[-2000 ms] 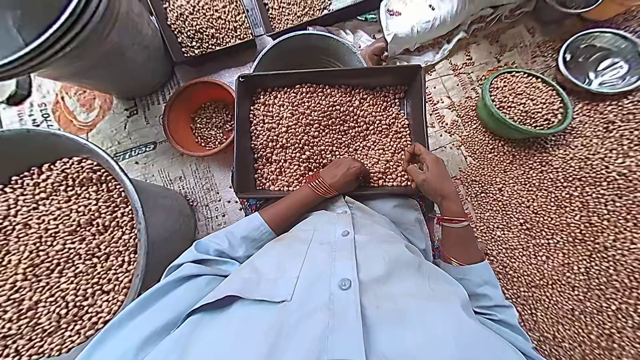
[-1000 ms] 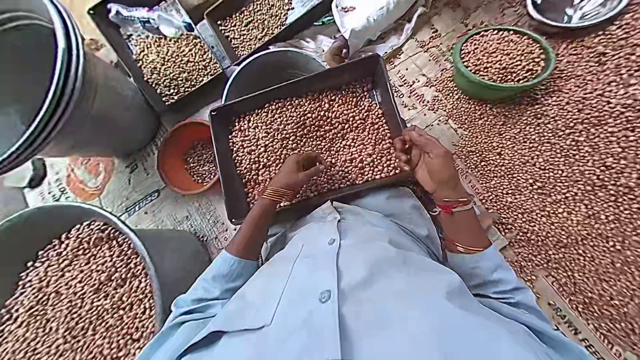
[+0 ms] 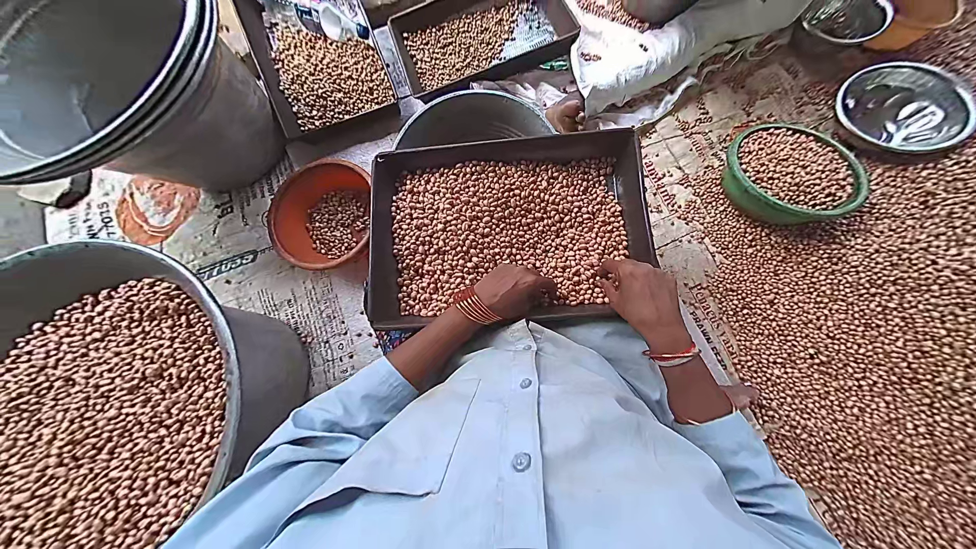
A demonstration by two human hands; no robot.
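Note:
A dark rectangular metal tray (image 3: 383,236) filled with reddish-brown nuts or beans (image 3: 503,221) rests at my lap. My left hand (image 3: 515,291) is at the tray's near side, its fingertips down among the nuts; whether they hold one is hidden. My right hand (image 3: 644,293) reaches over the near right corner, thumb and fingers bent close together at the nuts, and I cannot tell if anything is between them. Just left of the tray stands an orange bowl (image 3: 286,221) partly filled with paler nuts. Behind the tray shows the rim of a metal tub (image 3: 473,114).
A metal tub of nuts (image 3: 267,366) stands at left, below stacked metal tubs (image 3: 229,114). Nuts cover the floor at right around a green bowl (image 3: 797,212) and a steel dish (image 3: 906,107). Two more trays (image 3: 396,46) lie behind, near another person's foot or hand (image 3: 568,113) and a white sack (image 3: 621,61).
My left hand has moved down to the near edge of the tray. My right hand has come in from the tray's right rim to the nuts. The tray sits straighter, and the view has shifted.

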